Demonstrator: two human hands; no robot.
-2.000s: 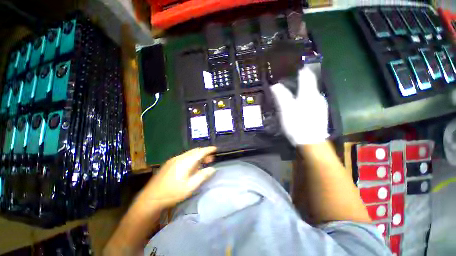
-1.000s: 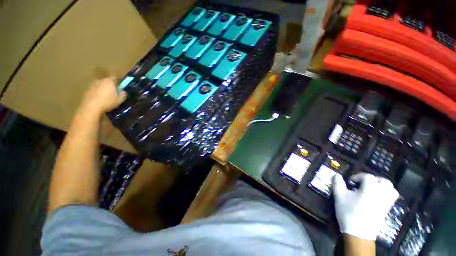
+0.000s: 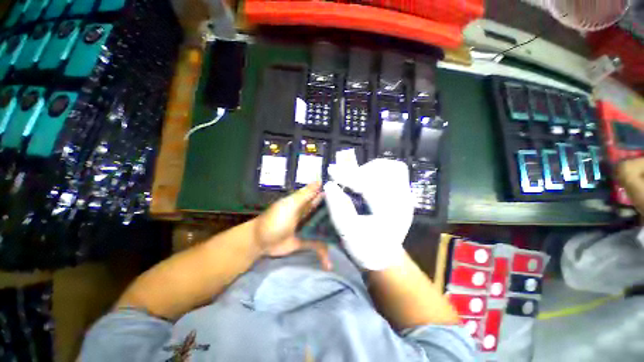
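Observation:
A black foam tray (image 3: 282, 92) lies in front of me with several small phones. Two phones (image 3: 274, 167) at its front left lie face down with white labels and yellow spots. Behind them are open phones with keypads (image 3: 321, 109). My left hand (image 3: 286, 223) is bare, at the tray's front edge, with fingers closed around a dark, teal-tinted piece (image 3: 318, 225), probably a back cover. My right hand (image 3: 374, 212), in a white glove, is beside it over the tray's front edge. Its fingers pinch a small dark piece (image 3: 358, 203), probably a phone, mostly hidden.
Stacked blister trays (image 3: 106, 141) with teal covers stand at left. A black device (image 3: 224, 74) on a white cable lies beside the black tray. Red trays (image 3: 353, 21) are behind. Another tray of teal-edged phones (image 3: 554, 134) is at right, near another person's arm (image 3: 632, 180).
The view has swung right, back to the bench. My left hand has moved from the blister stack to beside my right hand. My right hand has lifted its small dark piece at the tray's front.

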